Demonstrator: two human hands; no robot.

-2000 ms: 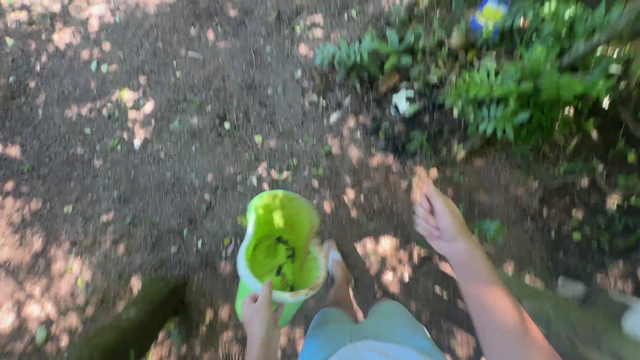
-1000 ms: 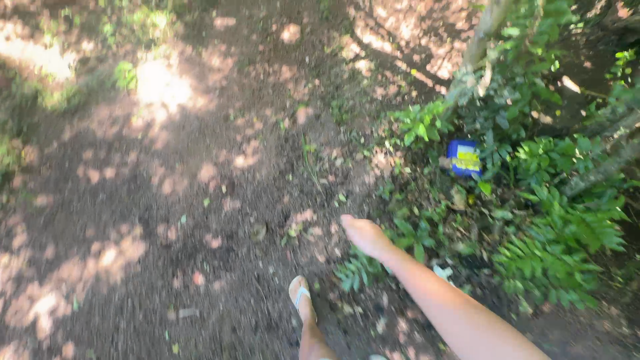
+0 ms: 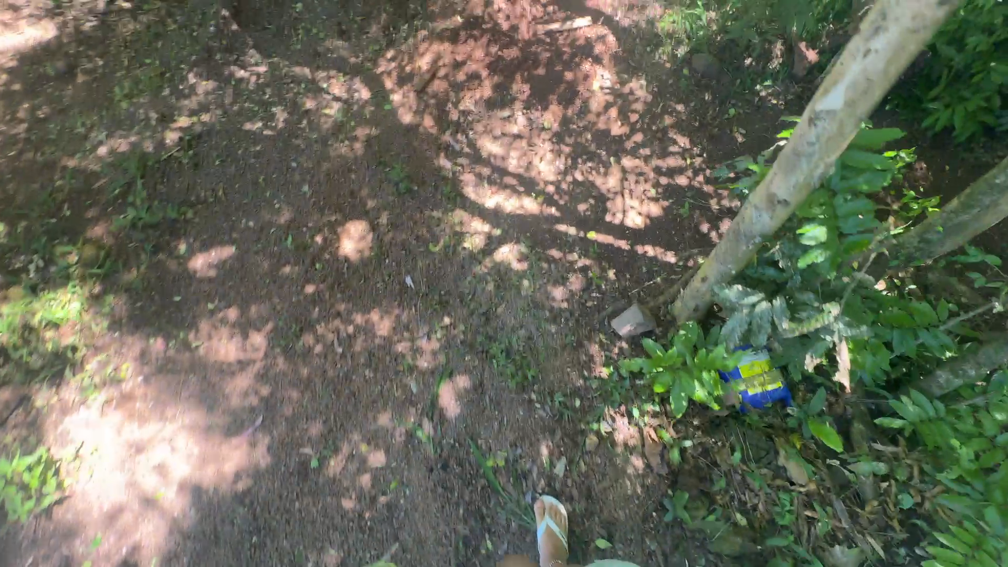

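Neither my left hand nor my right hand shows in the head view now, so what they hold is hidden. One of my feet, in a white flip-flop point(image 3: 551, 524), is on the dirt path at the bottom centre. To its right, a blue and yellow plastic packet point(image 3: 757, 380) lies among green leaves near the foot of a slanting tree trunk point(image 3: 803, 157).
A pale stone point(image 3: 632, 321) lies beside the trunk's base. Leafy plants point(image 3: 929, 441) and another slanting trunk point(image 3: 965, 213) line the right side. The dirt path point(image 3: 315, 394), with small weeds and sun patches, runs up the left and middle.
The green bucket in my left hand, seen two seconds ago, is out of view. My right hand and forearm have also left the view. The view has moved forward along the path.
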